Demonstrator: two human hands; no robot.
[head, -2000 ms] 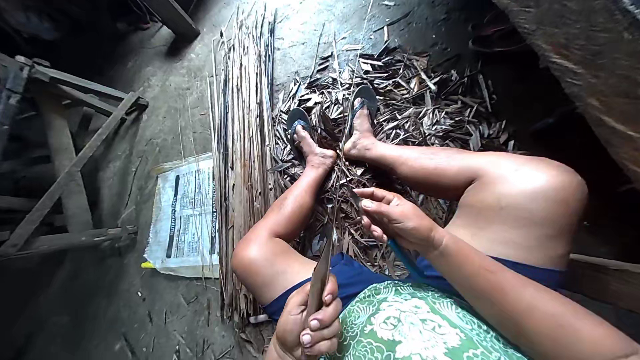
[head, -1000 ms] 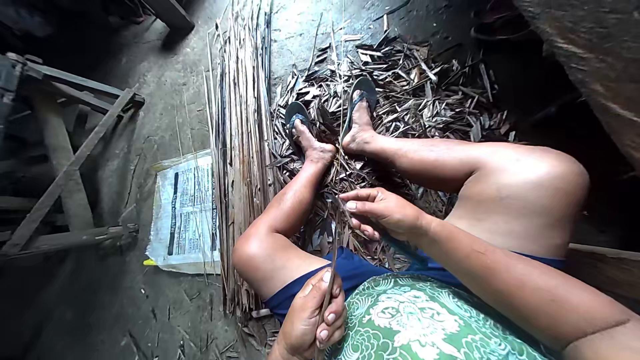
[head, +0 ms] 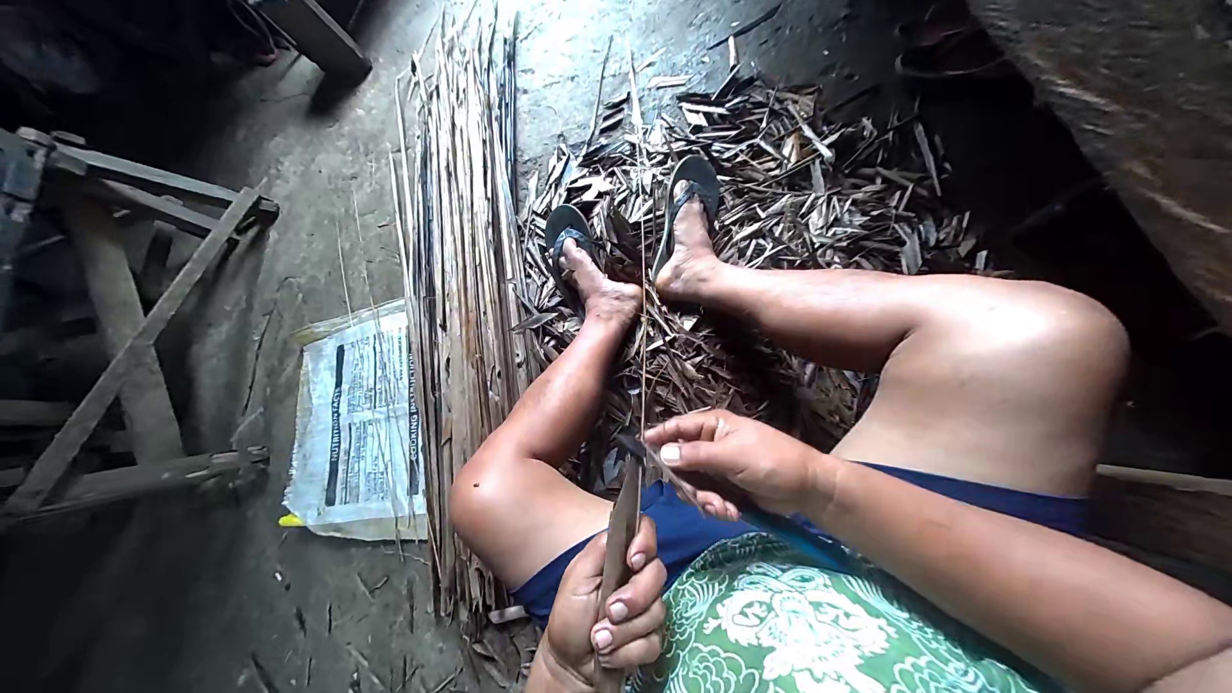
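Note:
My left hand (head: pixel 621 602) is closed around a flat brown strip of dry plant material (head: pixel 624 529), which points up and away from me. At its far end, my right hand (head: pixel 736 457) pinches a thin piece between thumb and fingers, beside a small dark blade-like tip (head: pixel 630 445). A teal, handle-like length (head: pixel 794 539) shows under the right wrist; whether it joins that tip is hidden. One long thin strand (head: pixel 643 337) stretches from the hands past the feet. Left of my leg lies a bundle of long dry stalks (head: pixel 467 289).
Leaf and stalk scraps (head: pixel 818 202) are heaped around my sandalled feet (head: pixel 688 231). A printed woven sack (head: pixel 361 423) lies left of the bundle. A wooden frame (head: pixel 144 337) stands at the left, and a large rough brown surface (head: pixel 1126 125) borders the upper right.
The right hand has shifted slightly at the far end of the strip. The strip in my left hand has turned: its broad face shows now, where it looked narrow one second ago.

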